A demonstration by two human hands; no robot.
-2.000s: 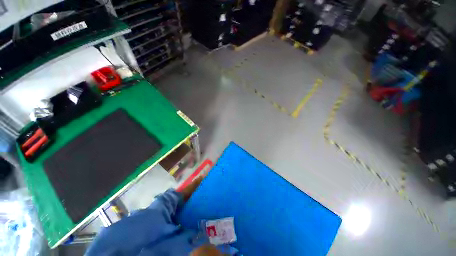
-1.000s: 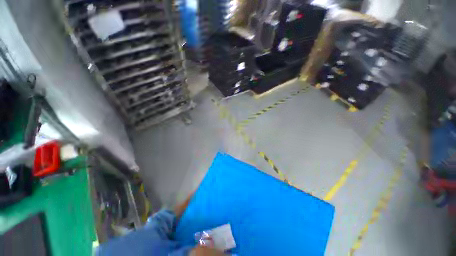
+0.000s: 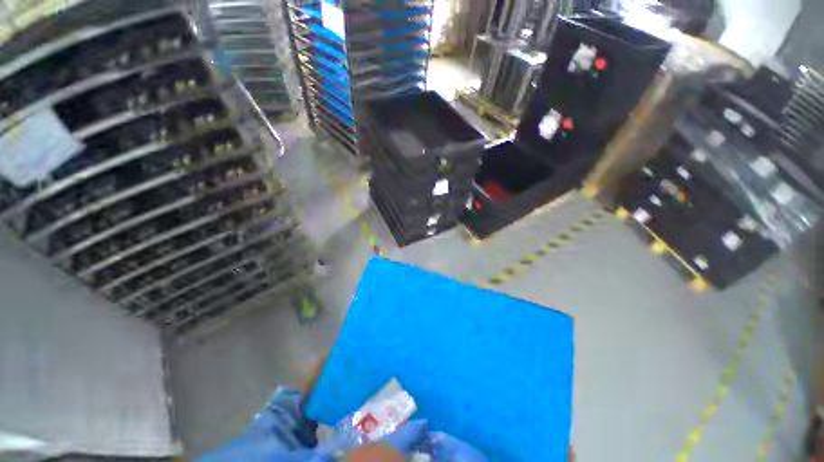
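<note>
A bright blue flat rectangle (image 3: pixel 461 361), a plastic sheet or the top of a stack, is held in front of my body at the bottom centre. My left hand (image 3: pixel 314 372) is at its left edge, mostly hidden by the sheet and small and dark. At the lower right edge of the sheet only a tiny skin-coloured sliver shows, perhaps my right hand; its grip is hidden. A white and red badge (image 3: pixel 379 411) on my light blue smock overlaps the sheet's near side.
A loaded rack trolley (image 3: pixel 172 180) stands at left above a pale panel (image 3: pixel 81 361). Stacked black totes (image 3: pixel 425 162) and a taller black stack (image 3: pixel 578 90) stand ahead. A film-wrapped black pallet load (image 3: pixel 714 189) is at right. Yellow-black tape (image 3: pixel 542 253) marks the floor.
The view has turned and moved forward. The green workbench has left the view at left, and the racks and black totes appear nearer. The blue sheet is still held in front of me.
</note>
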